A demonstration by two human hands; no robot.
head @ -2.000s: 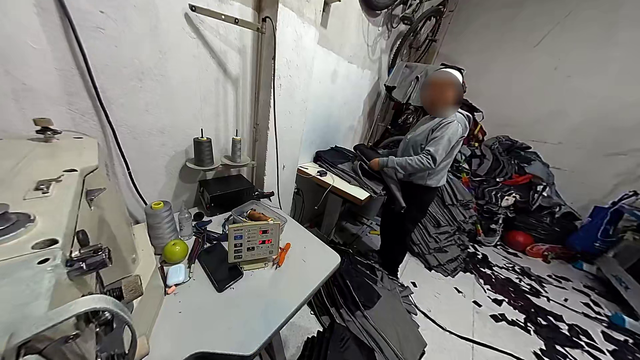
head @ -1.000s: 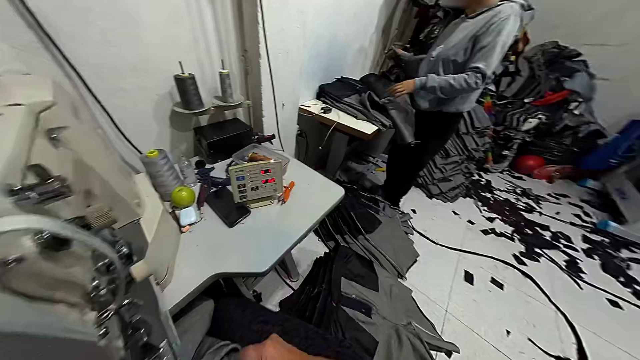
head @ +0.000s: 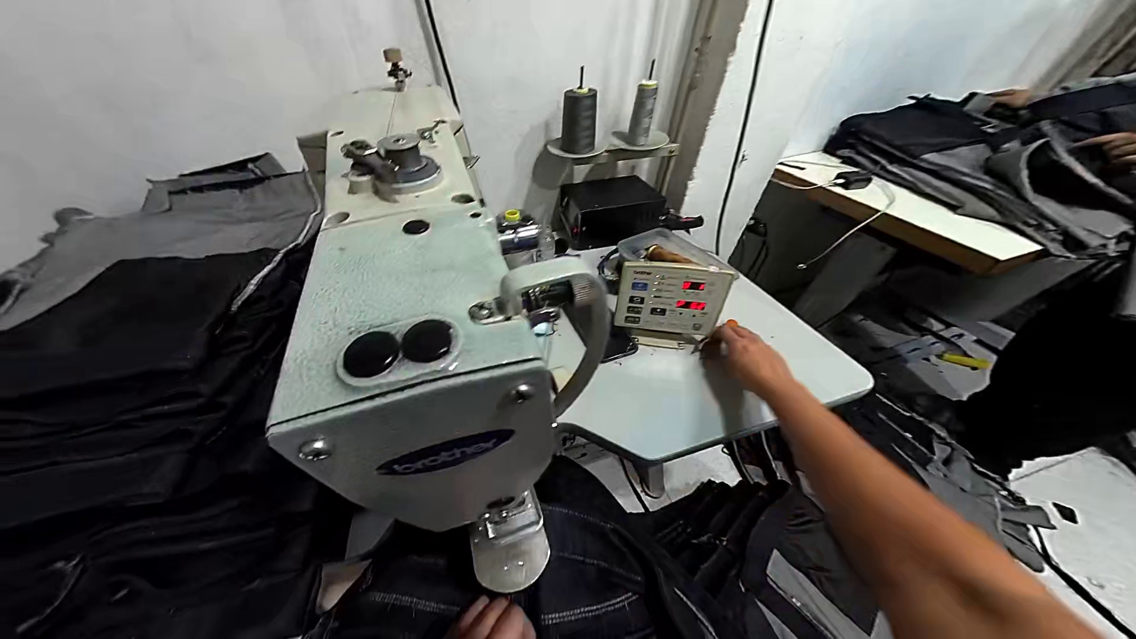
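Note:
My right hand (head: 744, 353) reaches over the table to an orange-handled tool (head: 730, 325) beside the control panel (head: 676, 300); its fingers are closed around part of it, with most of the tool hidden. At the bottom edge, my left hand (head: 495, 619) shows only its fingertips, resting on dark denim (head: 586, 568) just below the clear guard (head: 510, 555) of the Brother sewing machine (head: 408, 293). Whether those fingers pinch the cloth cannot be told. The denim lies under the machine head, with pale stitching on it.
Dark and grey garments (head: 133, 311) are piled left of the machine. Two thread cones (head: 579, 122) and a black box (head: 612, 209) stand behind the panel. More garments hang below the table (head: 648, 426). At right, a person's hands (head: 1109, 146) touch clothes on another table (head: 914, 222).
The view has swung left and down to the sewing machine. My right hand has come to the orange-handled tool, which lay beside the panel in the earlier frames. Fingertips now show on the denim.

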